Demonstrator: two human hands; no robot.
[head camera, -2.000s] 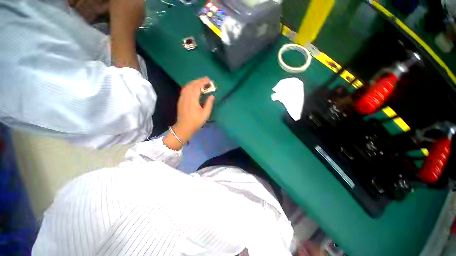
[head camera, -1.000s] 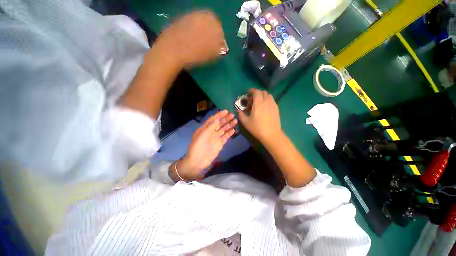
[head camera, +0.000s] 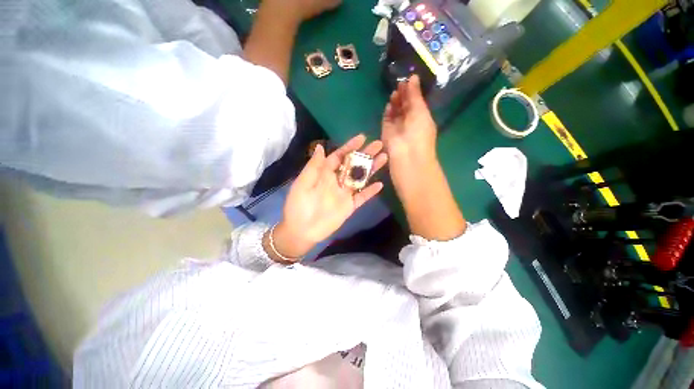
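Observation:
My left hand (head camera: 323, 196) is palm up with a small squarish module (head camera: 356, 171) lying on its fingers. The module has a light metallic frame and a dark round centre. My right hand (head camera: 409, 121) is raised just right of it, at the front of the dark grey tape dispenser (head camera: 437, 45); its fingertips are close to the dispenser's lower face. Whether its fingers hold anything is hidden. Two more modules lie side by side on the green mat, one at the left (head camera: 318, 64) and one at the right (head camera: 347, 56).
A neighbour's arm (head camera: 270, 45) reaches over the mat at upper left. A tape roll (head camera: 514, 113) and a crumpled white wipe (head camera: 505, 179) lie right of the dispenser. The black clamping fixture (head camera: 563, 296) with red handles (head camera: 673, 245) stands at right. A yellow post (head camera: 586, 49) rises behind.
The module was in my right fingertips and now lies on my left hand. My right hand has moved up to the dispenser. The neighbour's hand has moved up and away, showing two modules on the mat.

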